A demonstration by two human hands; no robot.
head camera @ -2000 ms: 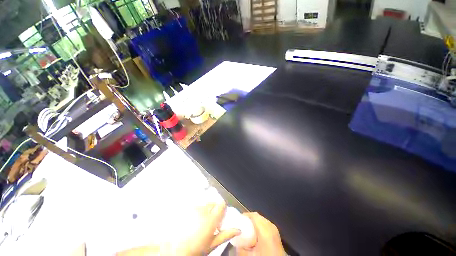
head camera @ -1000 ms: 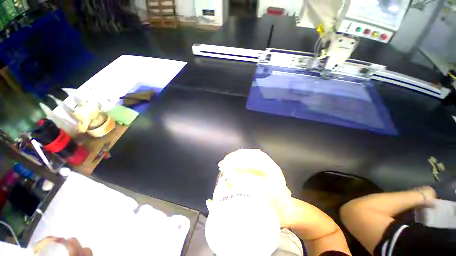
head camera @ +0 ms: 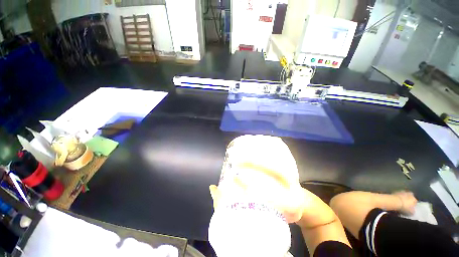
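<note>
Neither of my hands is in the picture. Nearest in front of me, a person in a white cap (head camera: pixel 251 226) with faint pink print sits at the large black table (head camera: pixel 166 190). One bare forearm (head camera: pixel 322 218) is raised towards the head; the face side is overexposed. The other arm (head camera: pixel 370 201), with a black sleeve, lies along the table edge, its hand by a small white item (head camera: pixel 423 213). White material (head camera: pixel 70 238), overexposed, lies on the worktable at the lower left. A blue transparent template (head camera: pixel 297 118) lies flat under the machine's clamp rail (head camera: pixel 201 83).
The sewing machine head (head camera: pixel 300 80) and a lit screen (head camera: pixel 329 37) stand behind the template. At left are a black and red flask (head camera: pixel 37 175), tape rolls (head camera: pixel 78 156), pointed white bottles and a white sheet (head camera: pixel 116 103). Small pale pieces (head camera: pixel 405 168) and papers (head camera: pixel 443 138) lie at right.
The view has swung right and up since the earlier frames. My hands, at the bottom two seconds ago, are out of the picture; the hand at the lower left one second ago is gone too.
</note>
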